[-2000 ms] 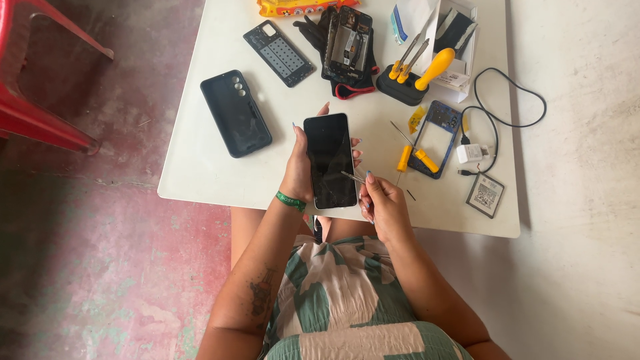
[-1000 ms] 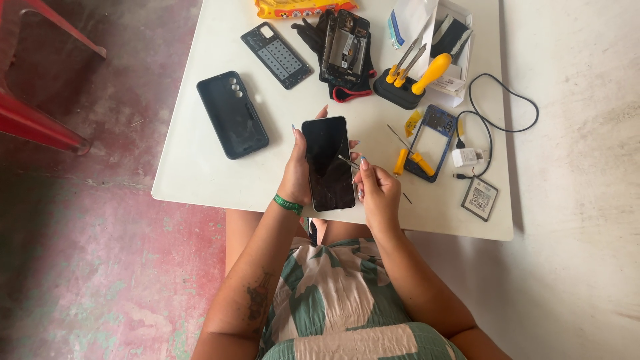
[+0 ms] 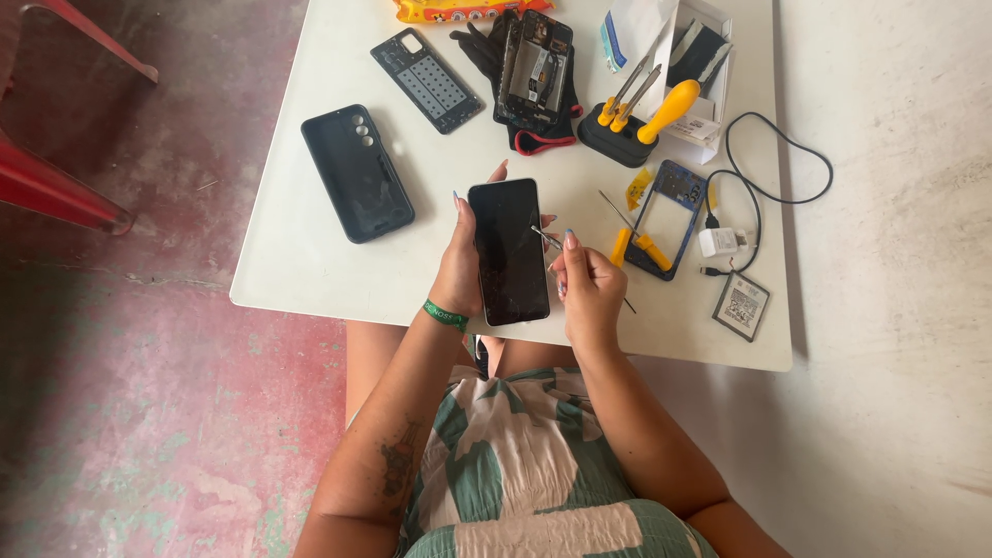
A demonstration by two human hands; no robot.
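A smartphone (image 3: 509, 256) with a dark, cracked-looking screen lies face up in my left hand (image 3: 460, 267), whose thumb is along its left edge and fingertips show past the right edge. My right hand (image 3: 590, 291) pinches a thin metal tool (image 3: 549, 238), perhaps tweezers or a pick; its tip is at the phone's right edge. A thin dark rod (image 3: 630, 305) shows just right of that hand. Left of the phone lies a black phone case (image 3: 359, 174). To the right, yellow-handled screwdrivers (image 3: 652, 252) rest on a blue phone frame (image 3: 679, 205).
Farther back are a phone back part (image 3: 428, 80), an opened phone (image 3: 535, 74) on black gloves (image 3: 484, 54), a screwdriver stand (image 3: 618, 139), a white box (image 3: 717, 116) and a yellow packet (image 3: 465, 9). At right lie a cable (image 3: 756, 186), a white charger (image 3: 721, 242) and a battery (image 3: 742, 305).
The metal tool's tip has shifted from over the screen to the phone's right edge. My left hand has kept hold of the phone.
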